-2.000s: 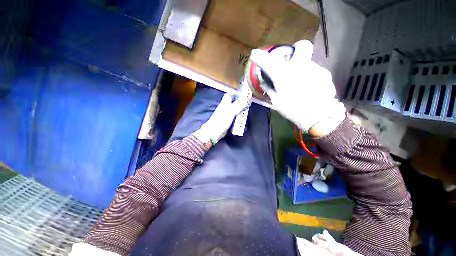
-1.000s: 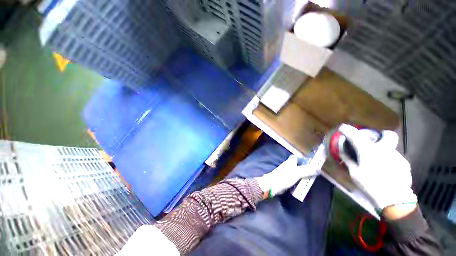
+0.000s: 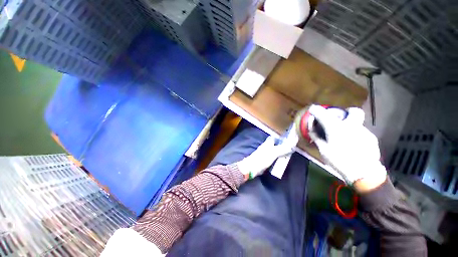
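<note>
A narrow silver-white sheet-metal bracket [image 3: 280, 166] is held over my lap at the bench's front edge. My left hand [image 3: 266, 155], in a white glove, grips it, and its lower end sticks out below the fingers. My right hand [image 3: 346, 143], gloved, holds the air sander [image 3: 307, 125] by its body. The sander is tilted, its red rim showing and its disc side towards the bracket's upper end. The exact contact is hidden by the sander and fingers.
Brown cardboard [image 3: 321, 75] covers the bench. A grey plate [image 3: 257, 70], a carton with round white discs [image 3: 277, 33] and a hammer [image 3: 371, 93] lie there. A blue surface [image 3: 145, 135] is left, with slotted brackets [image 3: 50, 201] stacked around. The red hose [image 3: 337, 201] loops below.
The view has turned left and up, showing the carton, hammer and stacks. Both hands keep their holds on the bracket and sander. Less of the bracket's lower end shows.
</note>
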